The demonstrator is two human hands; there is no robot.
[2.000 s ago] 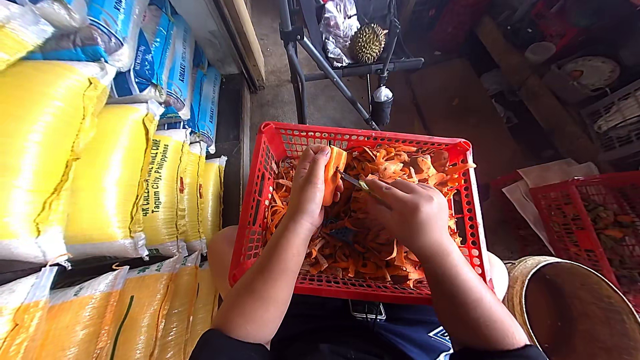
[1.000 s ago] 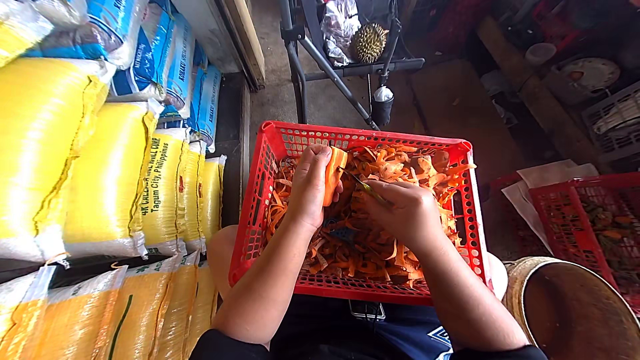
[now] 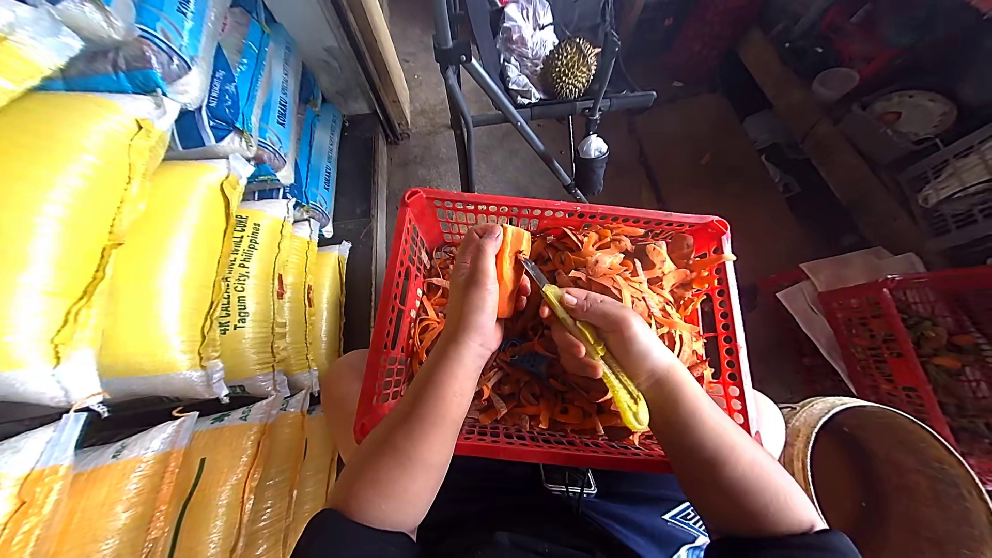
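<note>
My left hand [image 3: 479, 291] grips a peeled orange carrot piece [image 3: 511, 271], held upright over a red plastic crate [image 3: 550, 208]. A yellow-handled snap-off utility knife [image 3: 601, 356] is in my right hand [image 3: 608, 329]; its blade tip meets or nearly meets the right side of the carrot, and the handle's end sticks out below my palm. Orange peelings [image 3: 612, 267] fill much of the crate, which rests on my lap. Something dark blue [image 3: 529, 363] lies partly buried among them, too covered to identify.
Yellow sacks [image 3: 159, 263] and blue sacks [image 3: 271, 108] are stacked at left. A metal-framed stand [image 3: 519, 116] with a durian [image 3: 571, 68] is ahead. A round container [image 3: 891, 480] stands at lower right, near another red crate [image 3: 876, 333].
The knife in my right hand has turned, so its yellow handle now shows at full length below the blade. My left hand keeps the carrot in about the same place.
</note>
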